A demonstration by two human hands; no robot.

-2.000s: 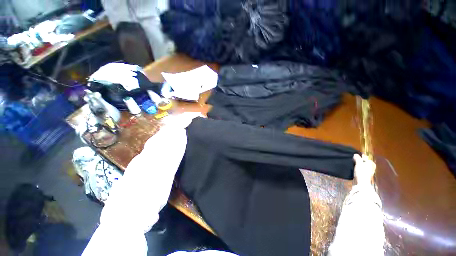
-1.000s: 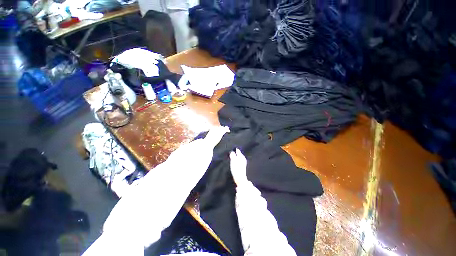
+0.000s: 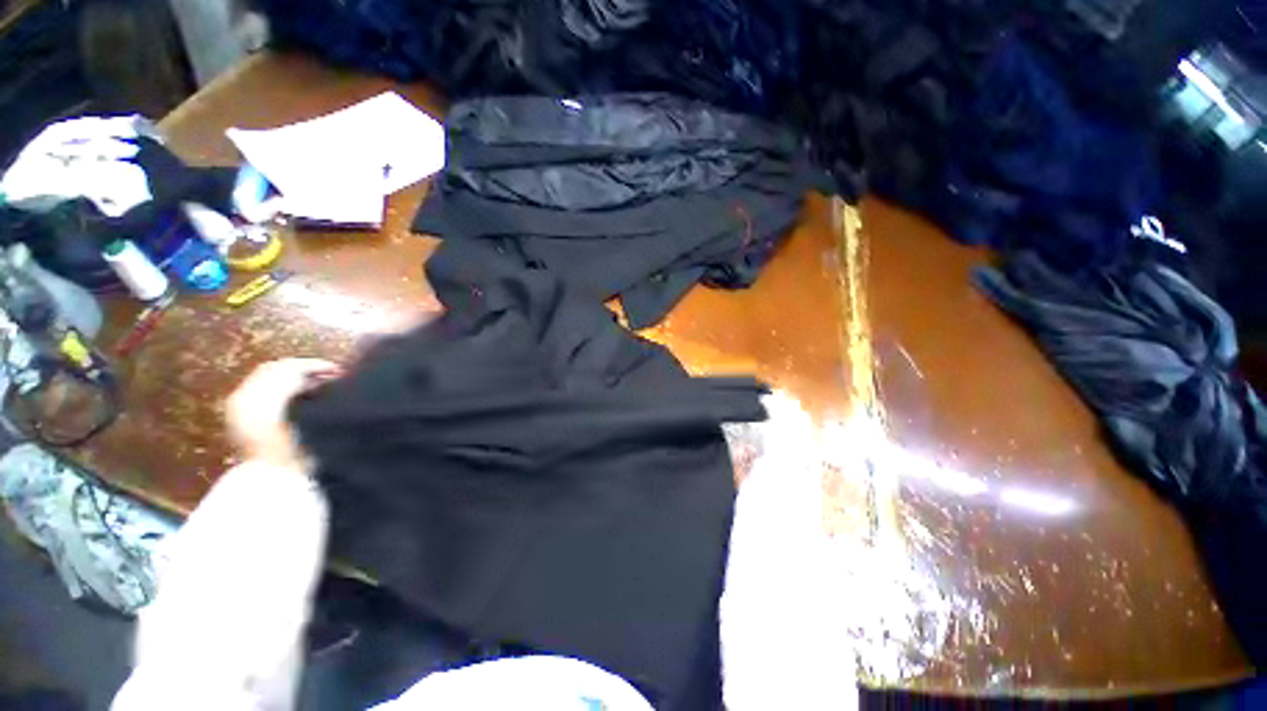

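Observation:
A black coat or dress (image 3: 528, 514) lies across the near part of the table and hangs over its near edge. My left hand (image 3: 271, 403), blurred, grips its left side. My right hand (image 3: 785, 417), overexposed, is at the right end of a gathered fold; its fingers are hard to make out, but the cloth edge ends at them. The far part of the black cloth reaches a flat garment pile (image 3: 598, 167), with a shiny lining and a bit of red thread.
White paper sheets (image 3: 348, 153), a tape roll (image 3: 254, 250), a small yellow tool (image 3: 256, 288) and a thread spool (image 3: 135, 270) lie at left. Dark bundles (image 3: 917, 125) line the back. A shiny tied bundle (image 3: 1139, 347) sits at right on the orange-brown table (image 3: 987, 403).
My hands have moved apart, left to the garment's left side and right to its right side. The cloth between them is pulled into a crosswise fold. The view has turned right.

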